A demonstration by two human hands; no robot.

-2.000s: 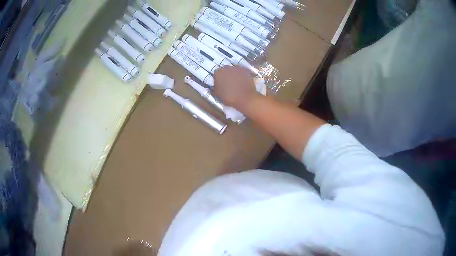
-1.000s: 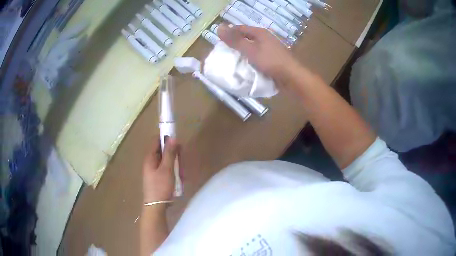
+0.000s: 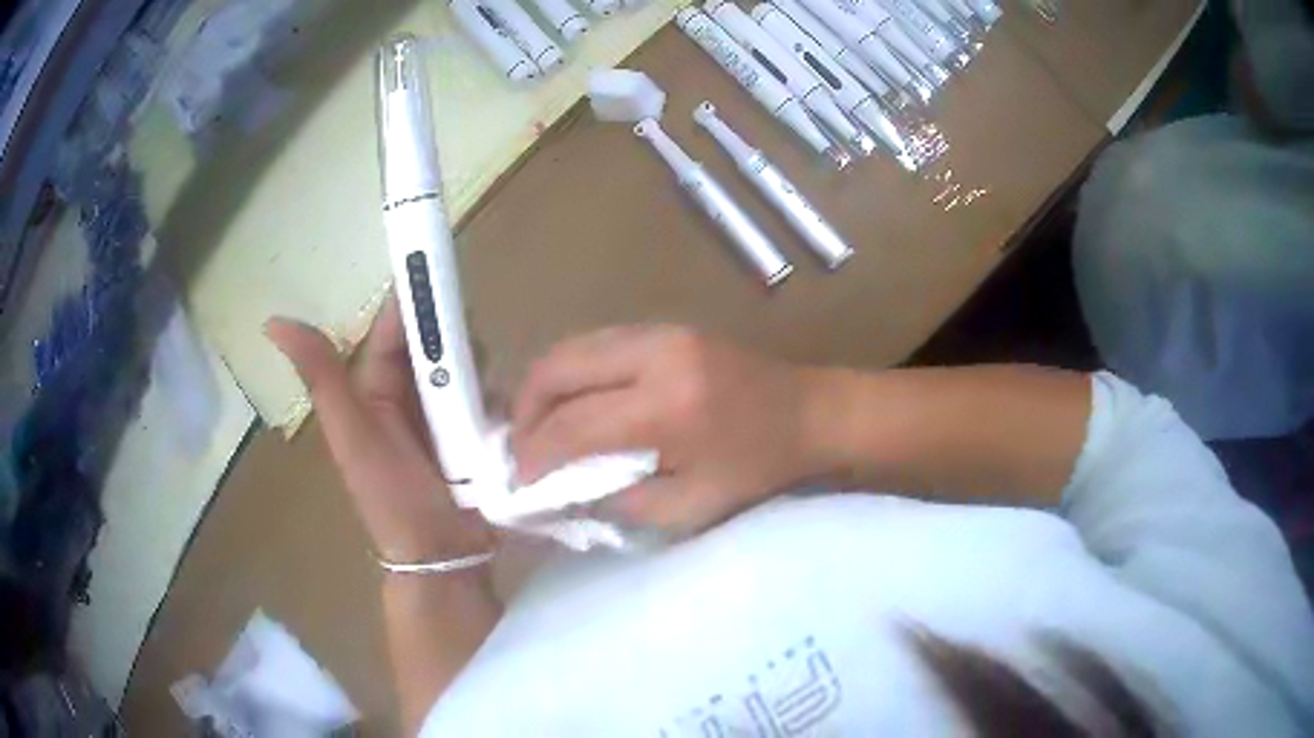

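A white pen-shaped device [image 3: 430, 289] with a clear cap at its upper end lies across my left hand [image 3: 378, 411]. Its dark button strip faces up. The left thumb is spread away from it, and the other fingers are partly hidden behind it. My right hand [image 3: 649, 418] holds a crumpled white wiping cloth [image 3: 569, 490] against the device's lower end, which the cloth partly hides.
Two thin silver-white devices [image 3: 713, 202] lie ahead, beside a small folded white pad [image 3: 627, 97]. More pen devices [image 3: 807, 72] lie in rows beyond; others are on the cream sheet [image 3: 324, 188]. A crumpled white piece [image 3: 267, 685] is at lower left. A person's pale clothing [image 3: 1196, 274] shows at right.
My right hand has come back from the far devices with the cloth and now meets the device in my left hand. The device is higher in view, its button strip now showing. The view has shifted.
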